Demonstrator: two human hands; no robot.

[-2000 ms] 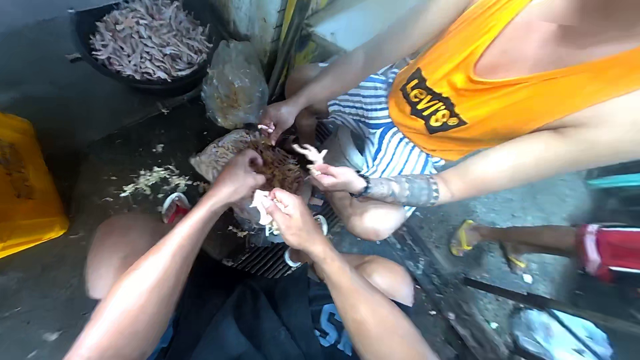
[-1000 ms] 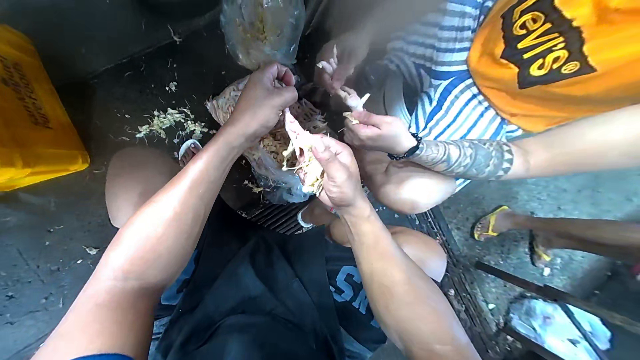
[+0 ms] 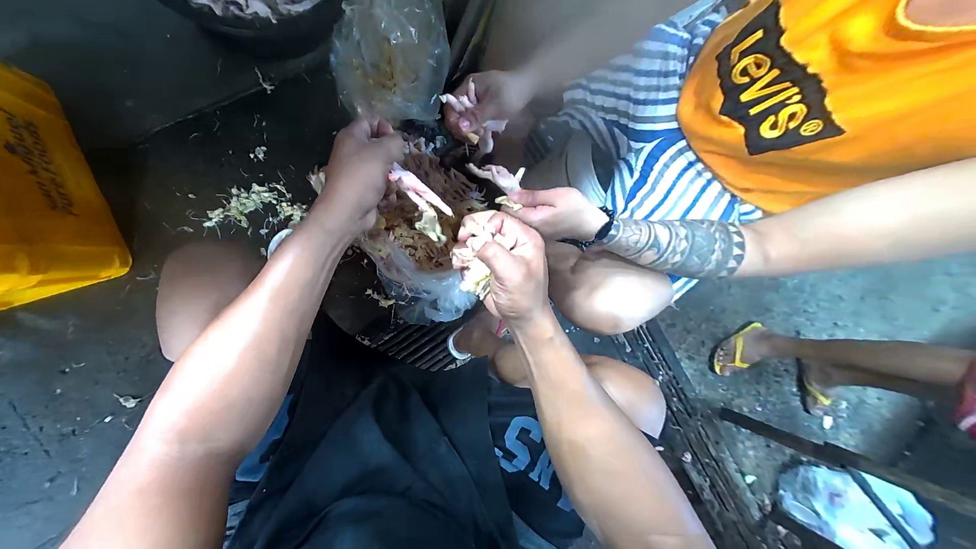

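Note:
My left hand [image 3: 358, 171] holds a pale chicken foot [image 3: 419, 192] with a yellowish flap of skin hanging from its end. Just right of it, my right hand [image 3: 507, 263] is closed around a bunch of pale yellowish skin pieces [image 3: 474, 267]. Below both hands lies an opened plastic bag [image 3: 438, 293] with a heap of chicken feet [image 3: 415, 236] in it. Across the heap, a co-worker's two hands [image 3: 560, 212] hold more chicken feet [image 3: 499, 177], close to my right hand.
A clear plastic bag [image 3: 389, 61] stands behind the heap, and a black basin [image 3: 259, 27] of pale pieces is at the top. Peeled scraps [image 3: 255, 204] lie on the floor. A yellow crate [image 3: 53, 191] is at left, a slatted grate [image 3: 412, 343] below. Another person's sandalled feet [image 3: 743, 351] are at right.
The chicken foot seen between my hands one second ago now hangs from my left hand, apart from my right. My right hand is now closed on the skin pieces.

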